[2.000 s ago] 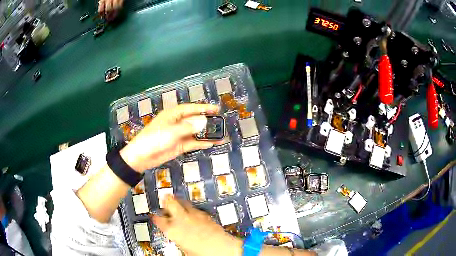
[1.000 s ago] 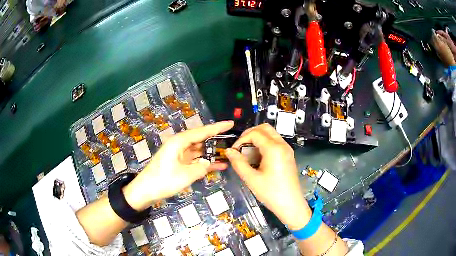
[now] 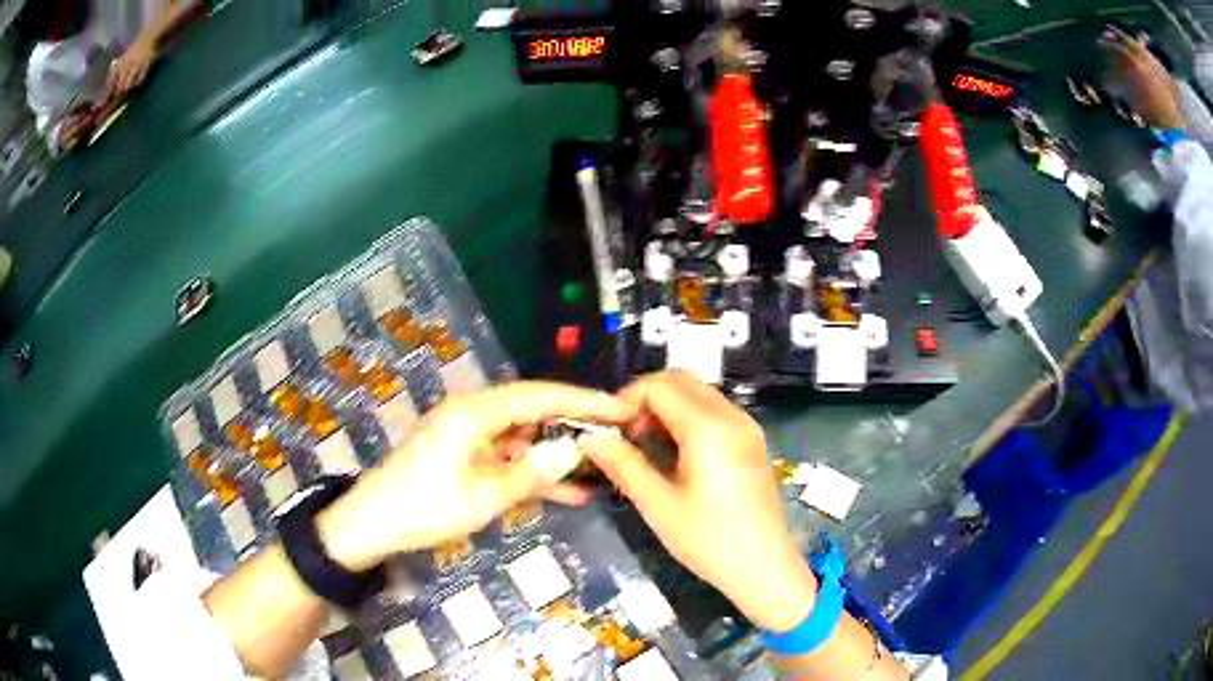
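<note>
My left hand [image 3: 432, 468], with a black wristband, holds a small dark watch housing with a metallic rim [image 3: 569, 430] above the tray's right side. My right hand [image 3: 716, 495], with a blue wristband, pinches the same housing from the right. The fingers of both hands meet and cover most of it. I cannot make out the display module between them. The clear blister tray [image 3: 182, 410] lies below and left, with pale display modules [image 3: 383, 289] and orange flex tails in its pockets.
The black fixture has red toggle handles [image 3: 740, 149], two front nests with pale squares [image 3: 841, 357] and a pen [image 3: 599, 242] at left. A power strip [image 3: 991, 262] lies right. A loose module [image 3: 827, 491] lies below the fixture. Other people's hands show at top left and right.
My right hand came from the tray to the housing with a display module, and the two parts are now closed together between my fingers. The view has shifted towards the fixture.
</note>
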